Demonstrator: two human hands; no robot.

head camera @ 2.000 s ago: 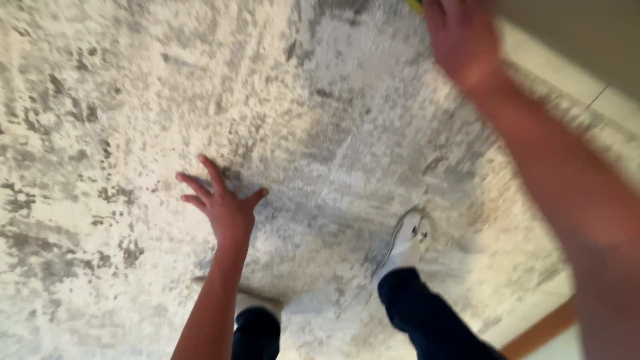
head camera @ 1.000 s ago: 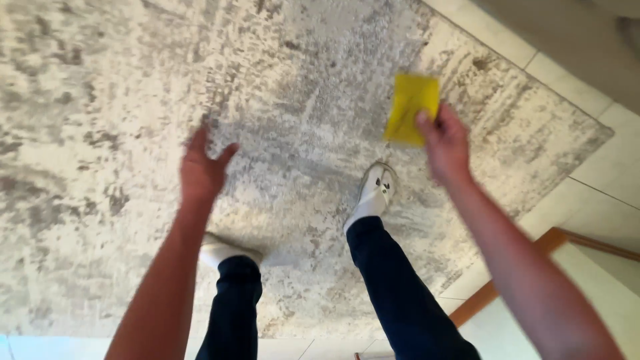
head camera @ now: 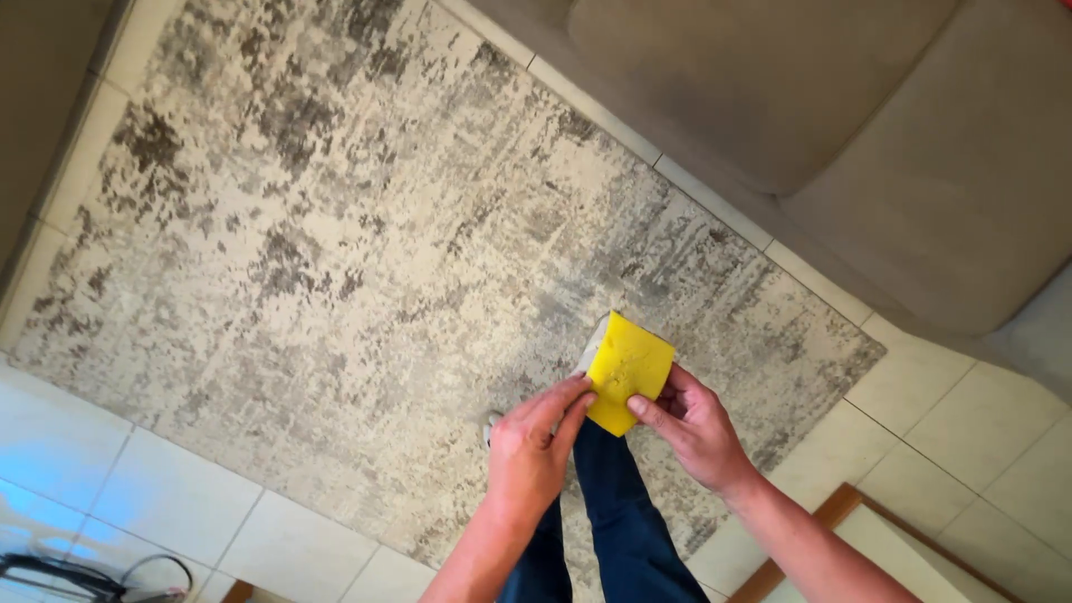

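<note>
A thin yellow square sheet, perhaps a cleaning cloth or sponge, (head camera: 630, 368) is held up over the feet, with dark marks or specks on its face. My right hand (head camera: 691, 423) pinches its lower right edge, thumb on the near face and fingers behind. My left hand (head camera: 540, 435) has its fingertips at the lower left edge, thumb side close against the sheet. Beneath lies a mottled grey and cream rug (head camera: 335, 251). The sheet hides most of one white shoe (head camera: 595, 342).
A brown upholstered sofa (head camera: 754, 92) runs along the upper right. Pale floor tiles (head camera: 176, 494) border the rug. Black cables or a black object (head camera: 63, 578) lie at the lower left. A wood-edged piece of furniture (head camera: 846, 502) stands at the lower right.
My right hand has brought the yellow sheet in front of my legs. My left hand, apart from it with fingers spread before, has come to its edge. The view now takes in more of the sofa.
</note>
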